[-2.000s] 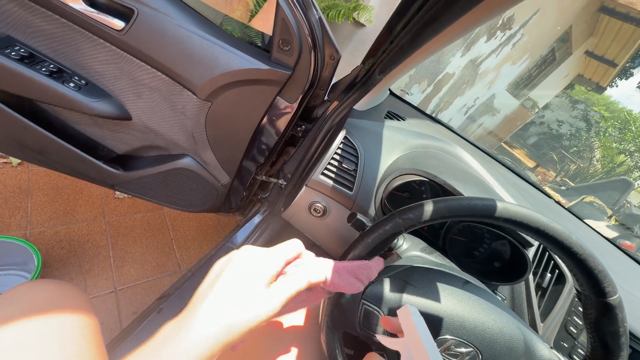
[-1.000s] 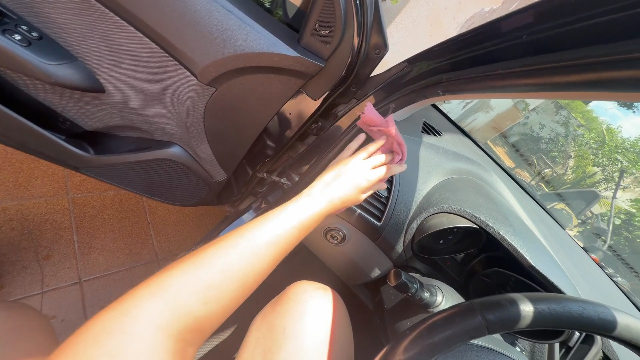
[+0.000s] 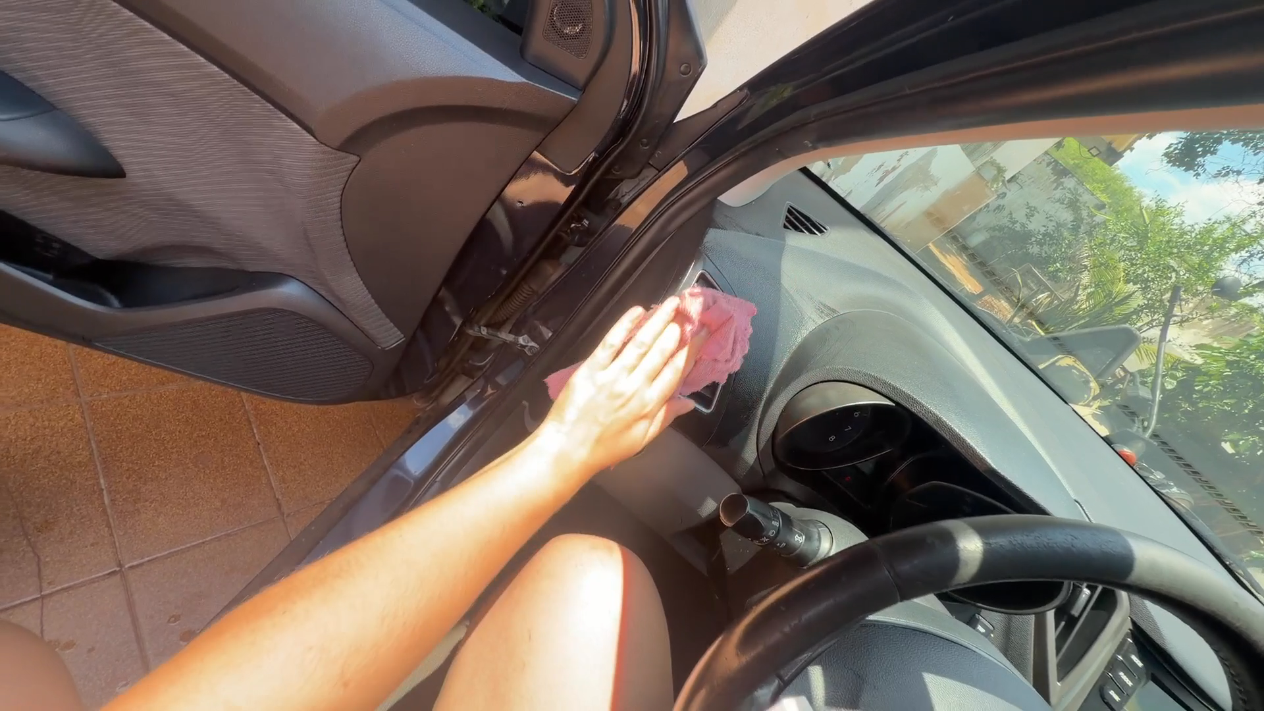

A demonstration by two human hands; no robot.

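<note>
My left hand [image 3: 627, 385] lies palm down on a crumpled pink cloth [image 3: 721, 336], pressing it over the side air vent [image 3: 706, 395] at the dashboard's door end. Cloth shows on both sides of the hand, and most of the vent is hidden under it. The fingers are stretched out and point up and to the right. To the right of the hand is the instrument cluster [image 3: 839, 434], with a control stalk [image 3: 775, 526] below it. My right hand is out of view.
The steering wheel [image 3: 987, 553] fills the lower right. At the left, the car door [image 3: 267, 188] stands open above a tiled floor [image 3: 168, 474]. My bare knee [image 3: 563, 632] is below the forearm. The windshield [image 3: 1116, 267] and its dark pillar run along the upper right.
My left hand has moved with the pink cloth from beside the steering wheel to the dashboard's end, then down over the side vent. The right hand seen at the wheel earlier is out of view.
</note>
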